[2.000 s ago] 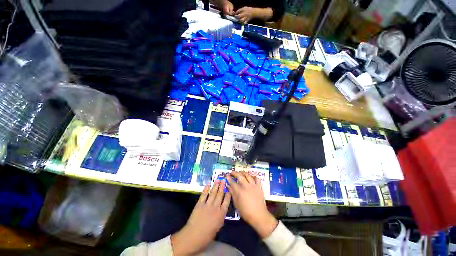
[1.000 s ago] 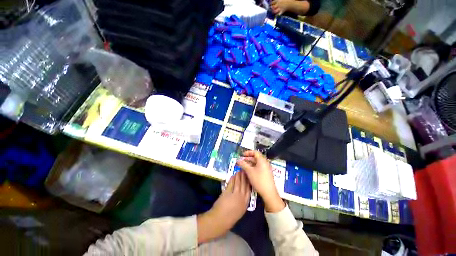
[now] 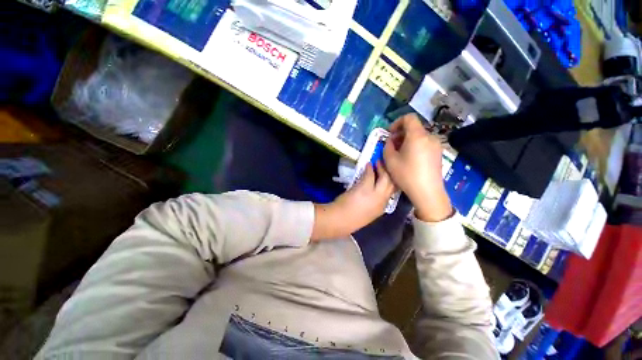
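Observation:
A white housing (image 3: 367, 149) with a blue piece (image 3: 378, 152) inside is held at the bench's front edge, tilted. My left hand (image 3: 362, 200) is on the housing's near side and grips it, its fingers over the blue piece. My right hand (image 3: 415, 158) is above the housing, fingertips pinched together near its upper end; whether they hold something small is hidden. The black electric screwdriver (image 3: 535, 116) lies slanted right of my right hand, its bit end near my fingers.
A silvery screw feeder (image 3: 468, 81) stands behind my hands. White covers (image 3: 569, 214) are stacked at the right, beside a red bin (image 3: 605, 281). White parts (image 3: 310, 31) lie on the BOSCH-printed bench sheet (image 3: 243, 60). An open carton (image 3: 116, 95) is below left.
The view has tilted down and closer to the bench edge. My right hand has moved to the housing's upper end, and the blue piece inside shows more.

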